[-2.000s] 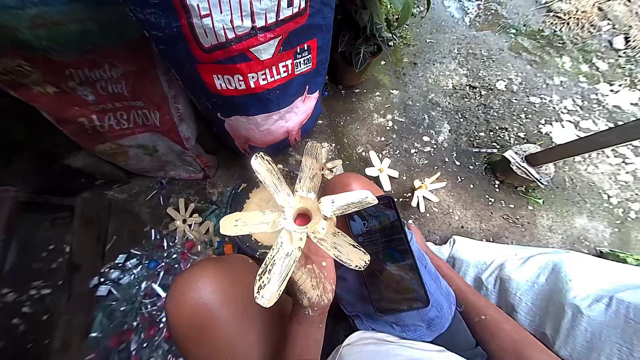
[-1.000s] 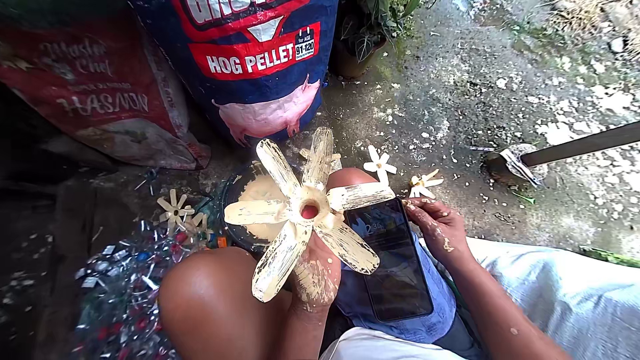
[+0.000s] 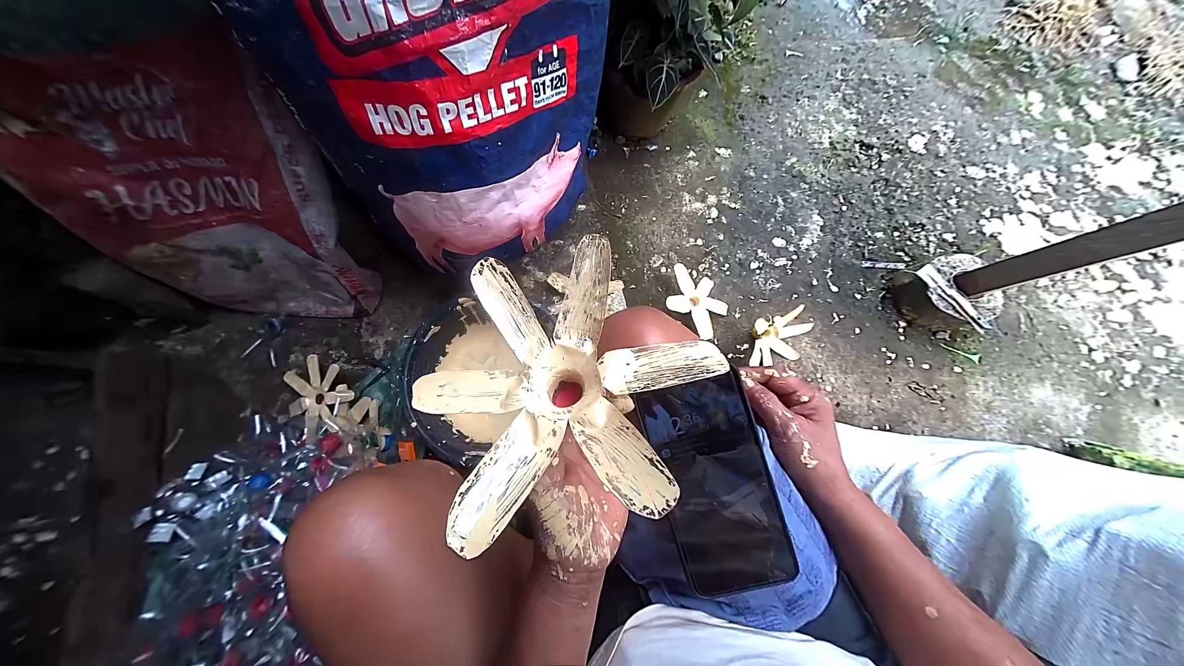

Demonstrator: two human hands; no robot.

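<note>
My left hand point(image 3: 578, 509), smeared with cream paste, holds up a six-armed flower-shaped piece point(image 3: 518, 467) from beneath. Its arms are coated in streaky cream over a darker surface, and a round hole sits at its centre. My right hand point(image 3: 795, 425), also spotted with paste, is by the upper right corner of a smartphone point(image 3: 721, 490) lying on my thigh over blue cloth. The right fingers are bent together near the phone's edge; whether they touch it is unclear. Behind the flower, a dark basin point(image 3: 421, 421) contains cream paste point(image 3: 472, 356).
Small cream flower pieces lie on the concrete point(image 3: 696, 301), point(image 3: 780, 335) and at left point(image 3: 317, 393). A blue feed sack point(image 3: 324, 102) and red sack point(image 3: 185, 185) stand ahead. Clear plastic scraps point(image 3: 222, 527) lie at left, a white sack point(image 3: 1017, 518) at right, near a pole point(image 3: 1073, 250).
Two seconds ago my right hand was out of sight below the phone's right side; it came up to the phone's upper corner and remains there. The left hand still holds the flower piece.
</note>
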